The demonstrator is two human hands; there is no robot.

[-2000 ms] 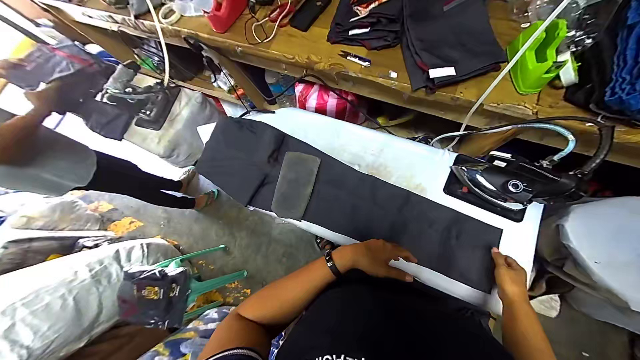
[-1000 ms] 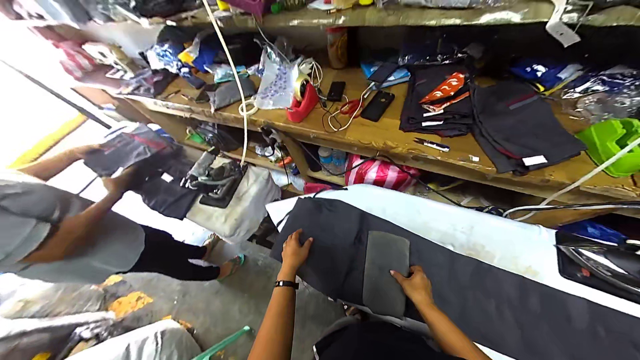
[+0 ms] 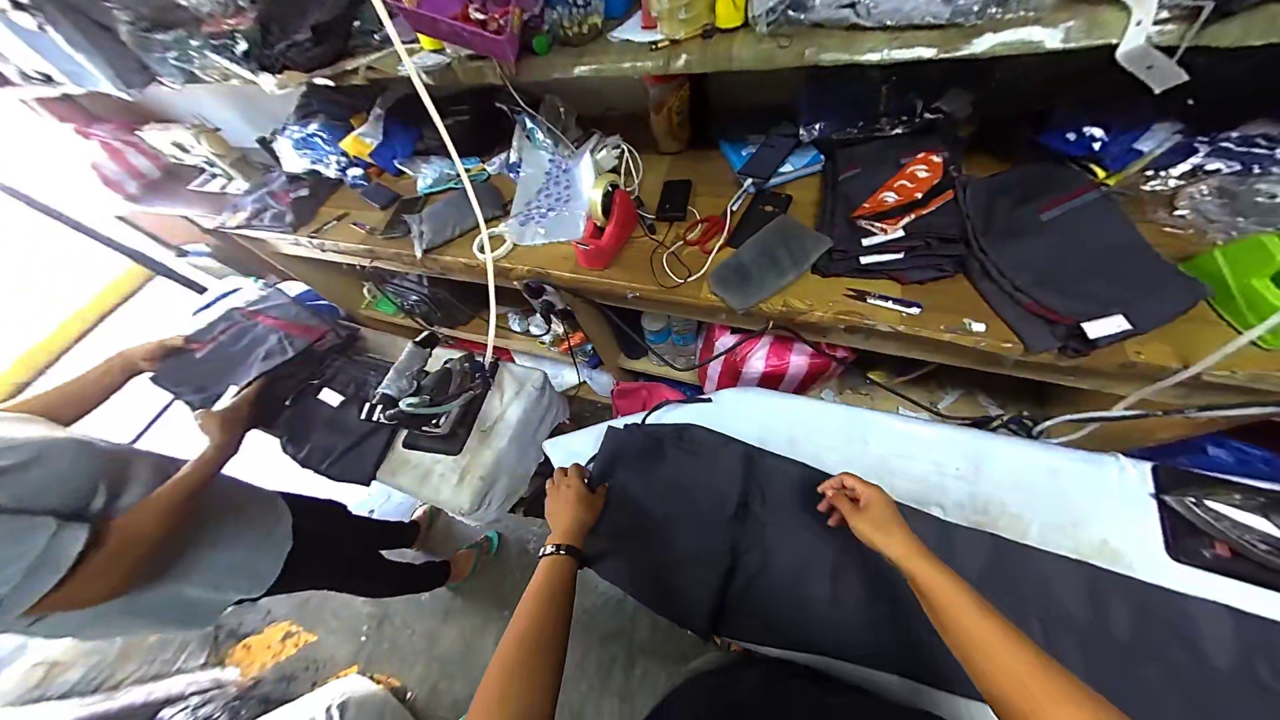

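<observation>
A long piece of dark cloth [image 3: 760, 520] lies along a white-covered ironing board [image 3: 860, 430]. My left hand [image 3: 574, 510] holds the cloth's left edge between its fingers, a banded wrist below it. My right hand [image 3: 862, 508] hovers at or just over the cloth's upper edge, fingers loosely curled, with nothing in it. A grey flat pad [image 3: 770, 262] rests on the wooden table's front edge, beyond the board. At the far right a clothes iron [image 3: 1235, 520] stands on a dark rest, partly cut off by the frame.
On the wooden table [image 3: 640, 285] are a red tape dispenser [image 3: 606, 232], phones, thread snips [image 3: 884, 301] and folded dark garments [image 3: 1070, 250]. A co-worker at left handles garments beside another iron [image 3: 435, 395]. A white cord [image 3: 450, 150] hangs down near that iron.
The grey pad has gone from the cloth to the table. My right hand has let go of it and is over the cloth. My left hand has moved to the cloth's left edge.
</observation>
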